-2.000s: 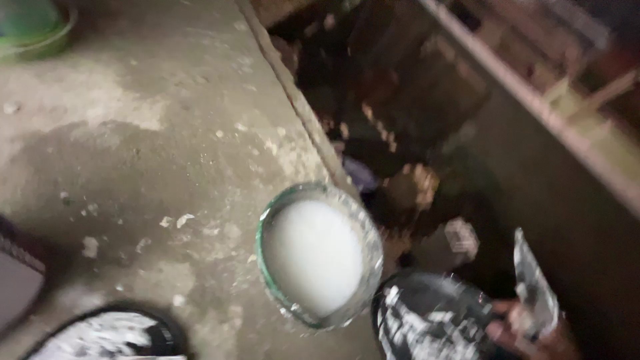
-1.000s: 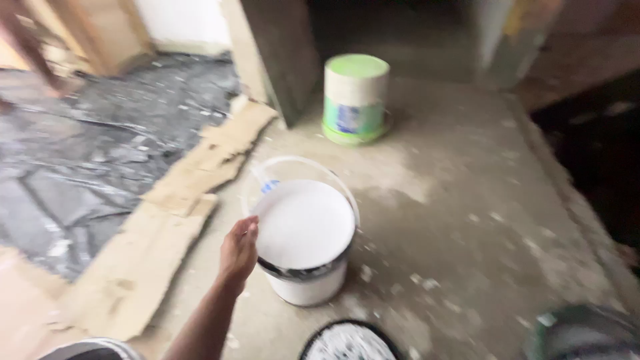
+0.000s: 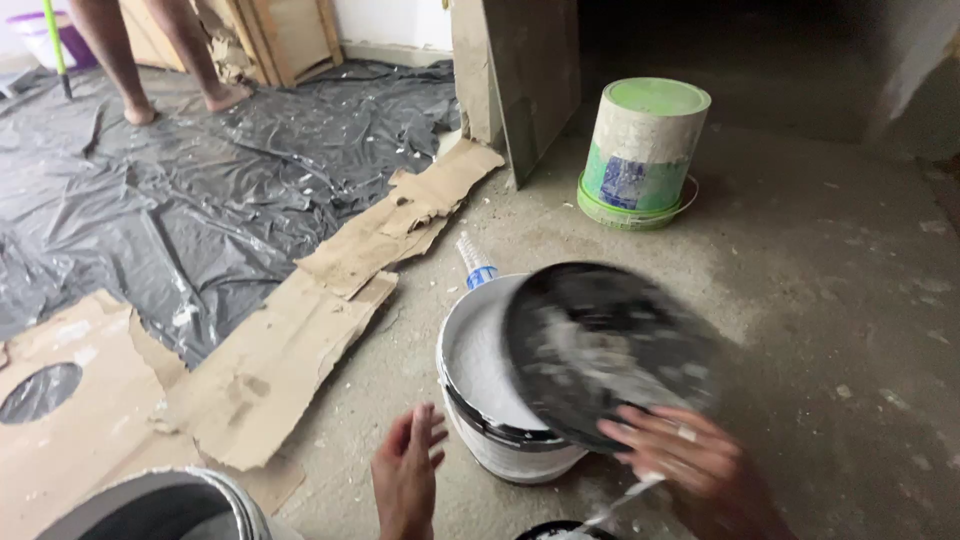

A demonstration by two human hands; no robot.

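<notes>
A white bucket with a black band (image 3: 495, 442) stands on the concrete floor, holding white paint or a similar white material (image 3: 480, 360). My right hand (image 3: 682, 457) grips the edge of a black lid (image 3: 615, 352) smeared white, tilted over the right part of the bucket's mouth and blurred. A thin whitish tool or strip (image 3: 622, 502) shows just under that hand; what it is, I cannot tell. My left hand (image 3: 409, 469) is raised at the bucket's near left side, fingers apart and holding nothing. Behind the bucket lies a clear plastic bottle with a blue band (image 3: 478, 262).
An upturned green and white bucket (image 3: 645, 150) stands farther back. Torn cardboard (image 3: 300, 360) borders black plastic sheeting (image 3: 247, 172), where another person's bare legs (image 3: 172, 52) show. An open bucket (image 3: 232, 502) is at lower left, a white-smeared black round item (image 3: 562, 531) at the bottom edge.
The black lid has come over the bucket in my right hand. My left hand, at the bucket's rim a second ago, is now off it. The view has swung away from the ledge.
</notes>
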